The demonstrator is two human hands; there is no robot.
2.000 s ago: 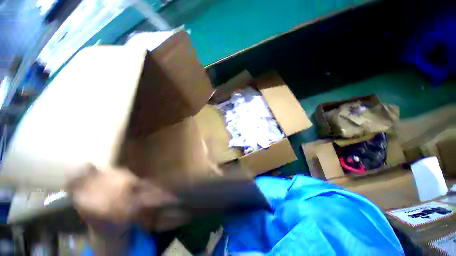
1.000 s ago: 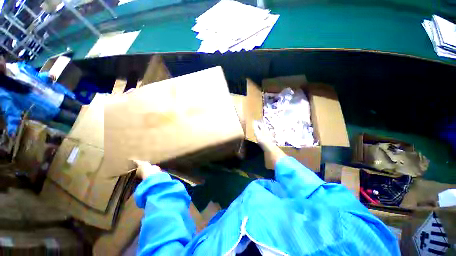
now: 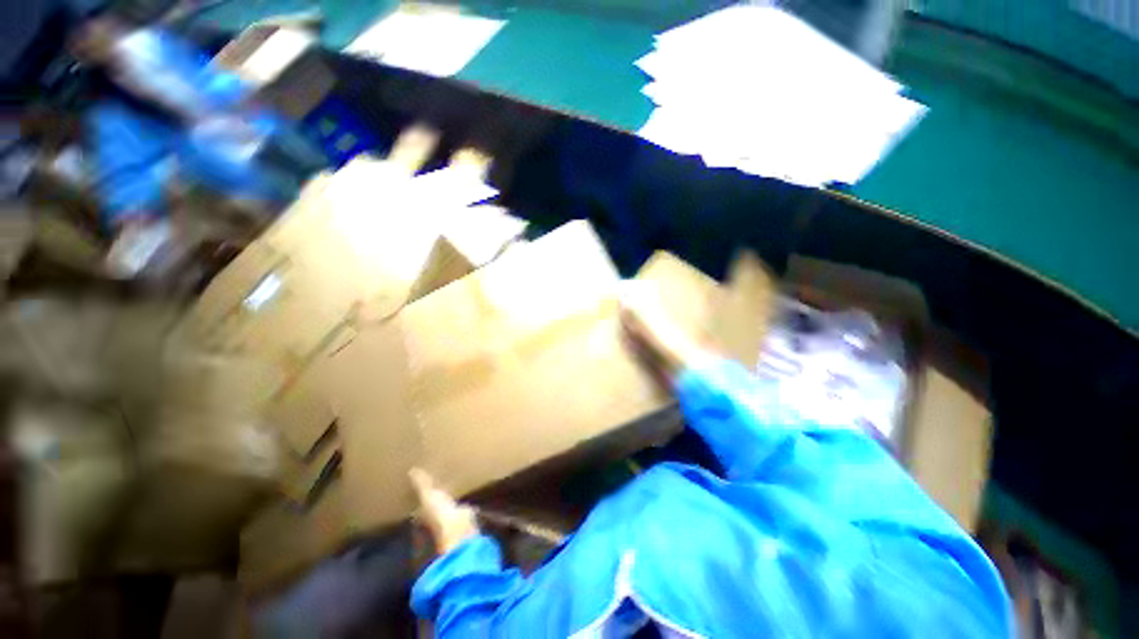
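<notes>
A large brown carton [image 3: 531, 387] lies in front of me, tilted, with flaps at its ends. My left hand [image 3: 440, 509] is at its near left edge, with the fingers partly hidden by the carton. My right hand [image 3: 660, 331] is at its right end, blurred, and holds it there. Flattened cartons [image 3: 294, 281] lean in a layered stack just left of the held carton.
An open carton [image 3: 952, 437] with white crumpled waste [image 3: 839, 368] stands at the right, partly behind my sleeve. A green bench [image 3: 1012, 162] with white sheets [image 3: 774, 94] runs across the back. Another person's blue sleeve [image 3: 125, 156] shows at the upper left. Brown cartons [image 3: 138, 437] fill the left.
The view has swung left. The held carton is now closer to the flattened stack, and my right hand has moved from beside the waste carton onto the held carton's right end.
</notes>
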